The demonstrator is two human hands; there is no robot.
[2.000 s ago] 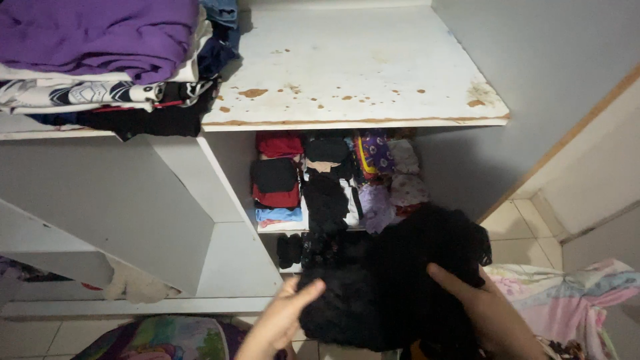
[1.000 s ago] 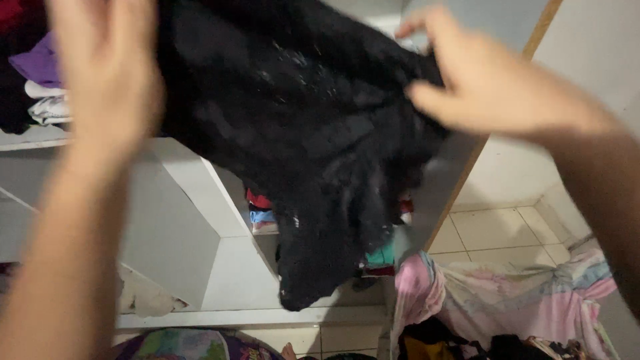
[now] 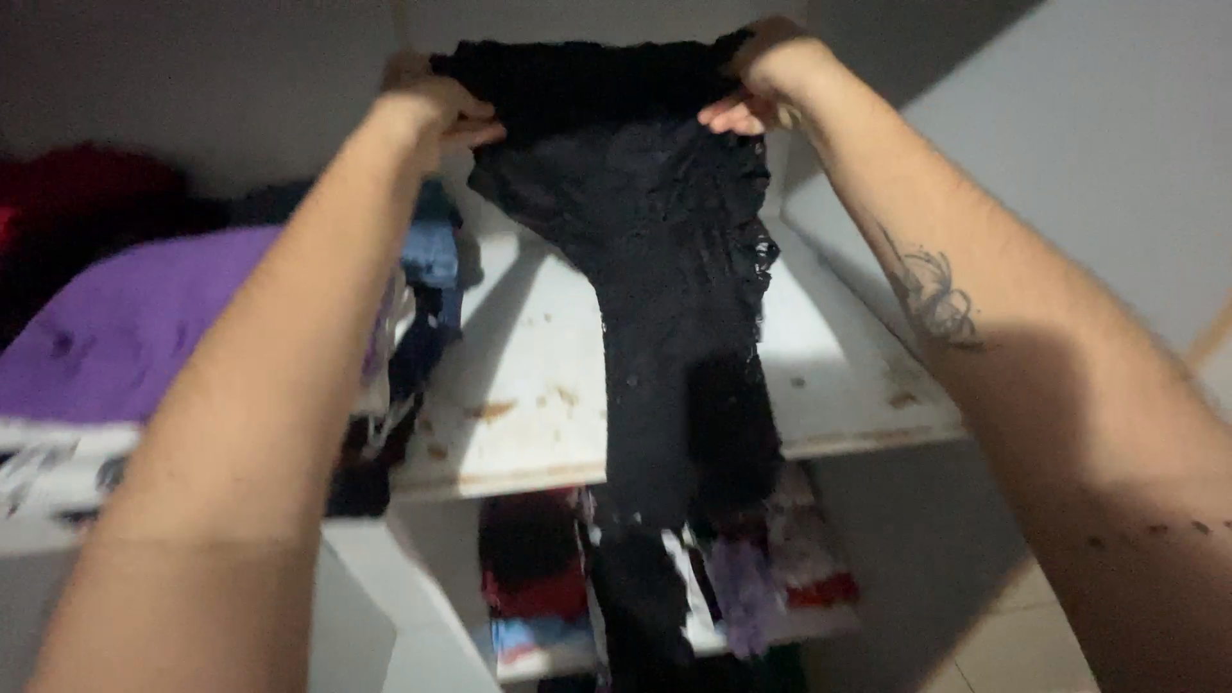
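Note:
A black cloth garment with lace along one edge [image 3: 674,289] hangs spread out between both hands, in front of the upper shelf. My left hand [image 3: 443,111] grips its upper left side, with some fingers hidden behind the fabric. At the upper right corner, my right hand [image 3: 760,91] holds it in the same way. The garment's lower part hangs past the shelf edge, over the folded clothes below, where its end is hard to tell from other dark cloth.
The worn white shelf [image 3: 539,385] has chipped patches. On its left lie a folded purple cloth [image 3: 164,318], a red cloth [image 3: 87,202] and blue denim [image 3: 431,252]. Folded clothes [image 3: 534,568] fill the compartment underneath. A grey side wall [image 3: 1039,154] stands at the right.
The black garment was bunched low between the hands two seconds ago; now both hands hold it raised and spread out, hanging down. The view has shifted up toward the upper shelf.

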